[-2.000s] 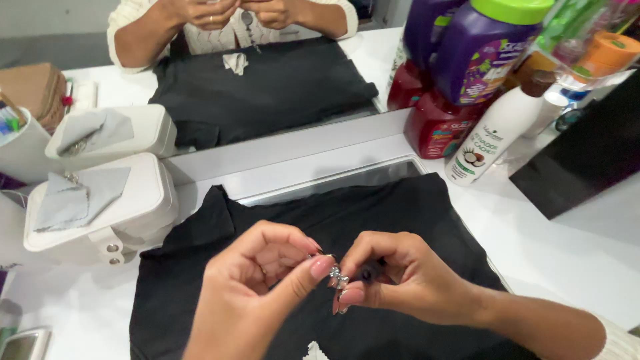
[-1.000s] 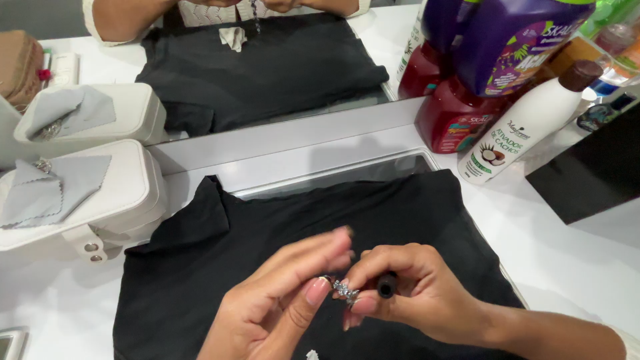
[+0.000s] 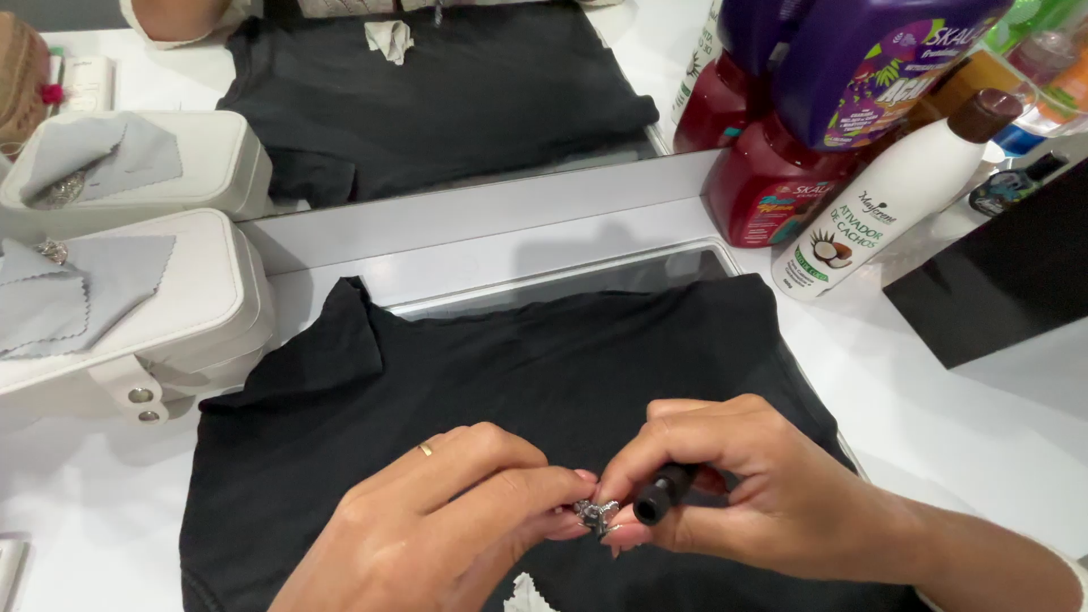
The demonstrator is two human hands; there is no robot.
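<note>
Between my two hands is a small silver piece of jewelry with stones point(image 3: 597, 515); its exact kind cannot be told. My left hand point(image 3: 450, 510) pinches its left side with thumb and fingers and wears a thin gold ring. My right hand point(image 3: 722, 484) pinches the right side and also keeps a black cylindrical tool point(image 3: 663, 493) in its grasp, hollow end toward the camera. Both hands are over a black cloth garment point(image 3: 527, 382) spread on the white table. A crumpled whitish scrap of cloth point(image 3: 527, 595) lies on the garment at the bottom edge.
At left stands a white jewelry case point(image 3: 204, 280) with grey polishing cloths point(image 3: 127, 272) and silver jewelry point(image 3: 53, 250) on its lid. A mirror point(image 3: 476, 93) rises behind the garment. At right are a white bottle point(image 3: 901, 204), a red jar point(image 3: 765, 187) and a black box point(image 3: 1003, 263).
My left fingers, raised and spread a second ago, are now bent down around the jewelry. The black tool stays in my right hand.
</note>
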